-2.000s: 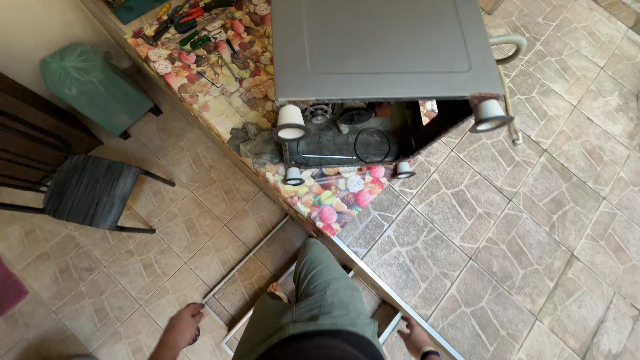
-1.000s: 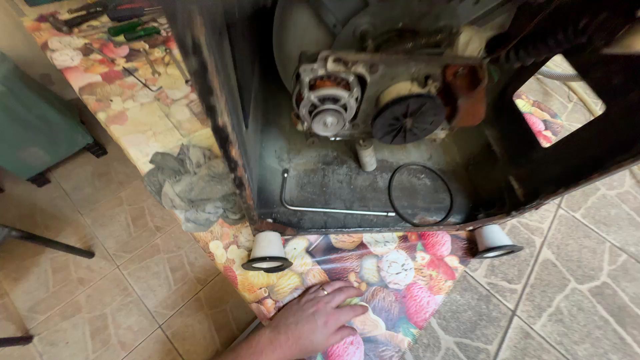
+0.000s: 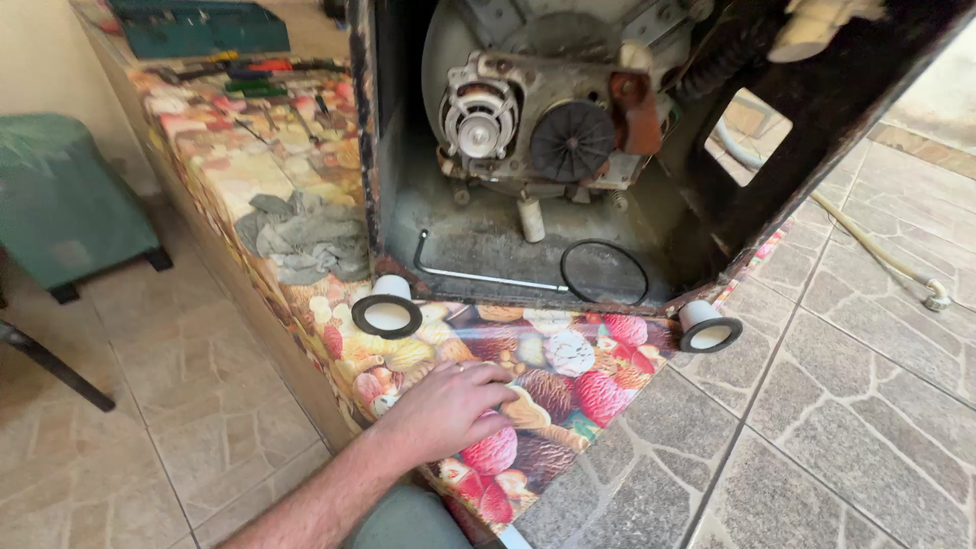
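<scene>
My left hand (image 3: 450, 408) rests palm down, fingers slightly apart, on an ice-cream-print table covering (image 3: 549, 457), holding nothing. Beyond it lies a washing machine with its underside open toward me, showing the motor (image 3: 479, 126), a black pulley (image 3: 572, 141) and the tub. Inside on the casing floor are a bent metal wrench (image 3: 496, 280) and a black drive belt (image 3: 604, 272) in a loop, their ends close together. Two white feet with black rims, one at left (image 3: 387, 309) and one at right (image 3: 709, 328), stick out from the casing's near edge. My right hand is not in view.
A grey rag (image 3: 301, 238) lies left of the casing. Behind it are several hand tools (image 3: 255, 80) and a teal toolbox (image 3: 206, 30). A green-covered object (image 3: 72, 198) stands on the floor at left. A hose (image 3: 869, 244) runs over the stone tiles at right.
Two seconds ago both hands were low beside my legs, off the table. By one second ago a hand lay on the covering, where it remains. The view has come much closer to the machine.
</scene>
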